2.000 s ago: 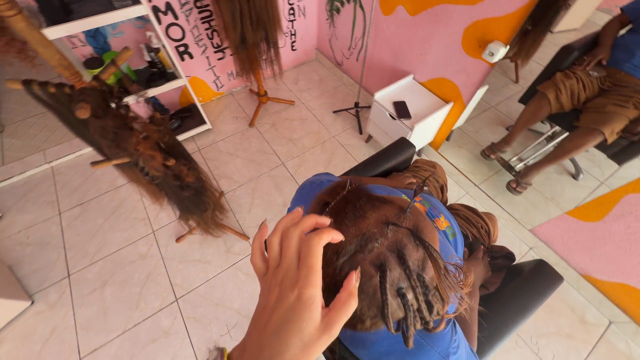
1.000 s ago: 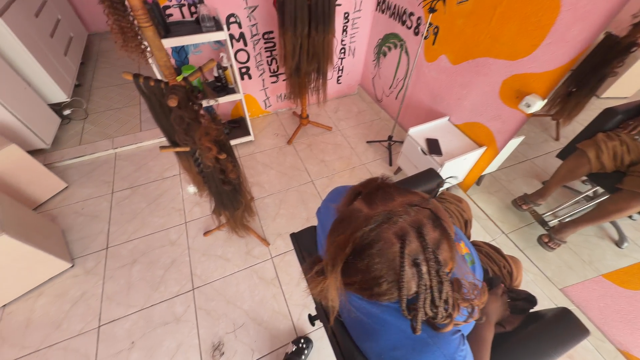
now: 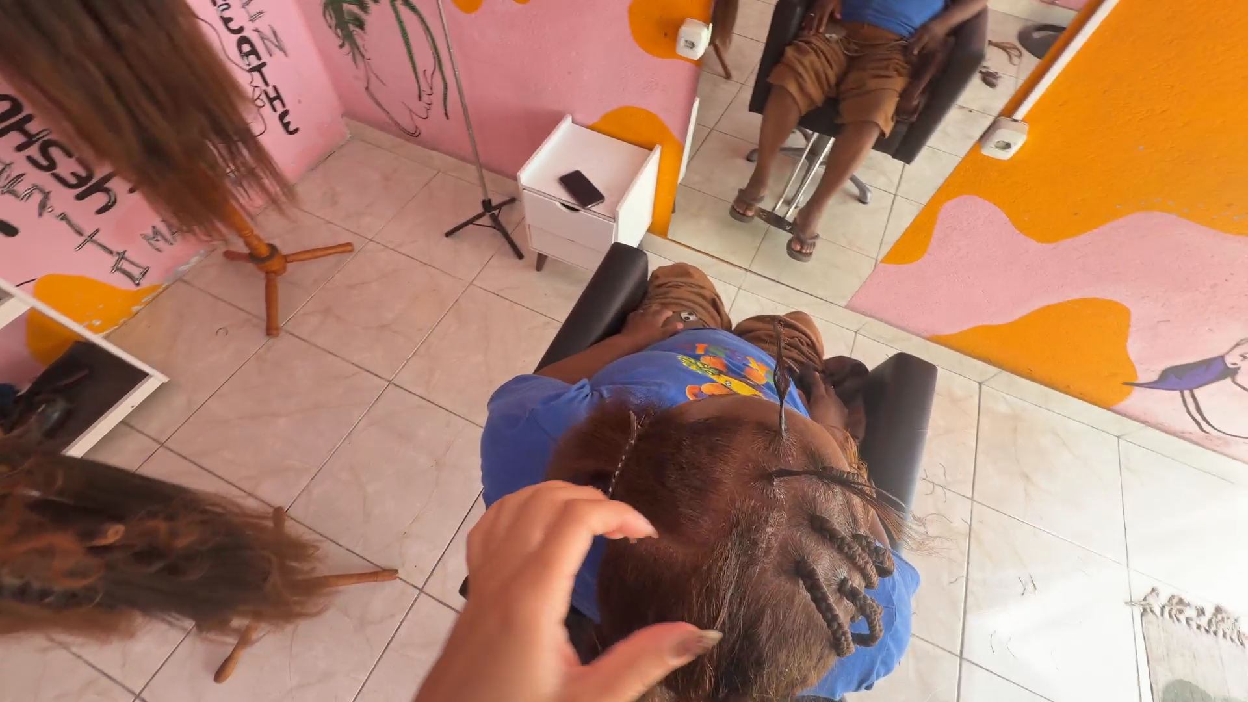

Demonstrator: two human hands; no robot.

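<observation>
My left hand (image 3: 546, 604) is over the left side of a seated person's reddish-brown hair (image 3: 682, 487), thumb and index finger curved and apart, with nothing seen between them. Whether its fingertips touch the hair cannot be told. Several short twisted braids (image 3: 829, 604) lie on the right side of the head. One thin strand (image 3: 781, 375) stands up near the front, and a dark lock (image 3: 829, 478) sticks out to the right. A thin braid (image 3: 624, 453) lies at the left. My right hand is out of view.
The person sits in a black salon chair (image 3: 902, 419) facing a wall mirror (image 3: 829, 175). A white cabinet (image 3: 570, 229) holds a phone (image 3: 582, 188). Hair hangs on wooden stands (image 3: 270, 263) at the left. A metal tripod stand (image 3: 487, 216) is beside the cabinet.
My left hand, out of view one second ago, is back over the hair. Loose hair that covered the front of the head then no longer covers it. The view has shifted.
</observation>
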